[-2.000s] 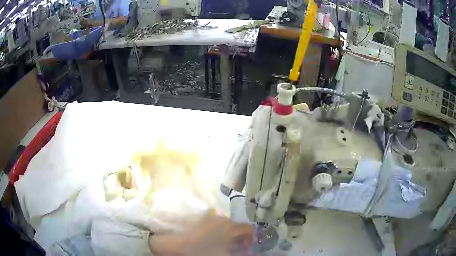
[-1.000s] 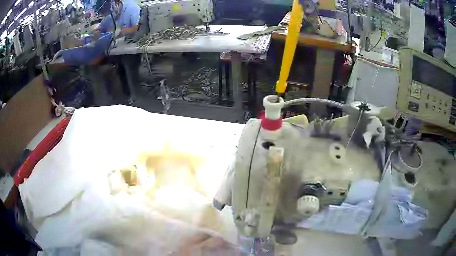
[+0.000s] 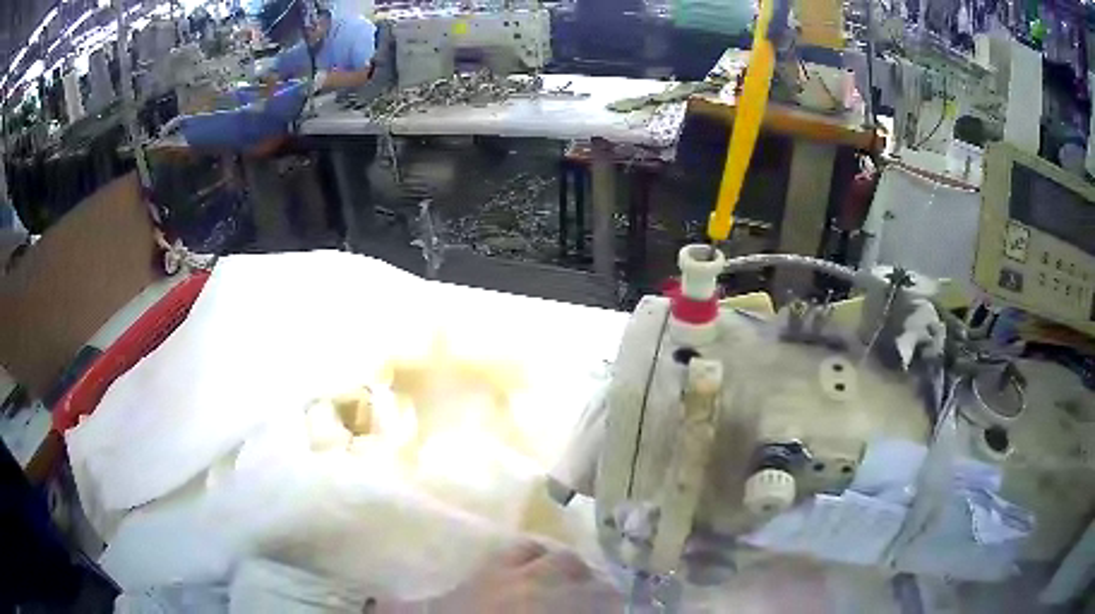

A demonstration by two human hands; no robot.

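Note:
A large white garment piece (image 3: 300, 324) covers the table left of the sewing machine head (image 3: 720, 444), strongly overexposed, with a yellowish cream layer (image 3: 462, 402) showing in its middle. My left hand (image 3: 522, 584) is blurred and cut off by the bottom edge, at the cloth just left of the needle area. Its fingers and any grip on the cloth cannot be made out. A blurred skin-toned patch (image 3: 793, 590) at the bottom edge, right of the needle area, may be my right hand. The needle and presser foot are not clear.
A red plastic basket (image 3: 132, 348) is partly under the cloth at the left, beside a brown cardboard sheet (image 3: 84, 282). A control panel (image 3: 1039, 240) is at the upper right. A yellow strap (image 3: 745, 132) rises above the head. A person in blue (image 3: 342, 48) is at the far upper left.
The view has shifted, so the machine now sits lower than two seconds ago. A cloth fold now lies higher over my left hand's area, and less of the hand shows. The person in blue has come into view.

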